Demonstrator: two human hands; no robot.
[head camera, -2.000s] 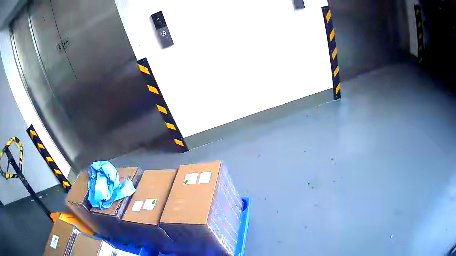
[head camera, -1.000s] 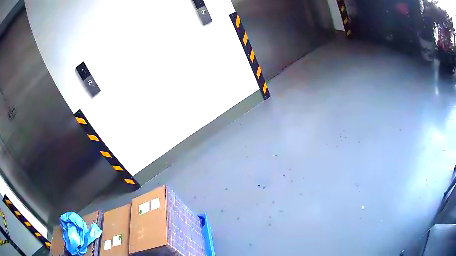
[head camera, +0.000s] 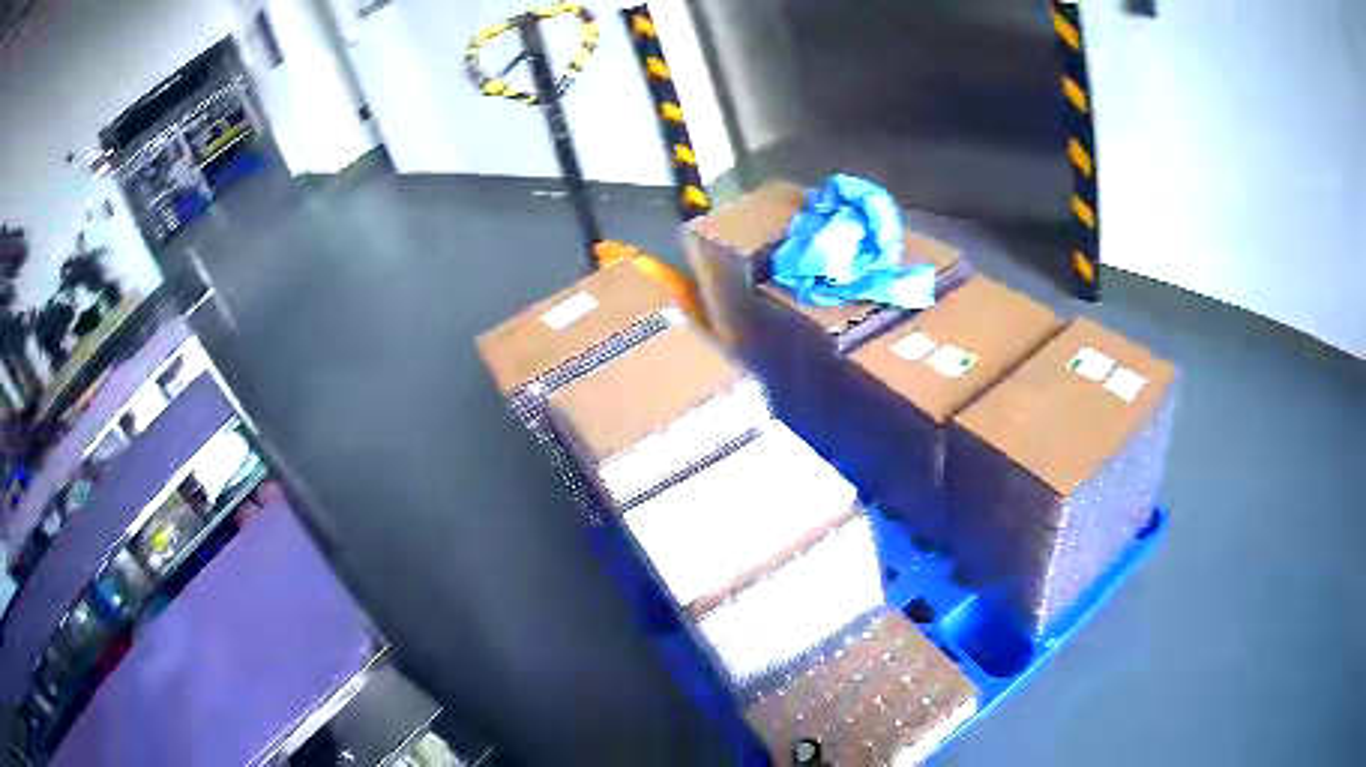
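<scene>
A blue plastic pallet (head camera: 996, 647) carries two rows of goods. Brown cartons (head camera: 1061, 393) with small white labels stand in the right row. Crumpled light-blue plastic (head camera: 847, 247) lies on top of that row. The left row has brown and white stacks (head camera: 742, 510) and, at the near end, a lower dimpled tray stack (head camera: 866, 697) with a small dark ring on it. Behind the load stands the pallet truck's orange body (head camera: 644, 273) and its upright striped loop handle (head camera: 533, 57). Neither of my hands is in view.
Purple-topped benches (head camera: 225, 644) run along the left, with mixed items on a level under the tops. Metal elevator doors (head camera: 899, 120) edged with black-and-yellow strips (head camera: 1076, 150) and white walls stand behind the load. Grey floor (head camera: 375, 375) lies between benches and pallet.
The view has swung left. The load and truck handle have shifted from the lower left to the centre of the picture, and the benches have come into view.
</scene>
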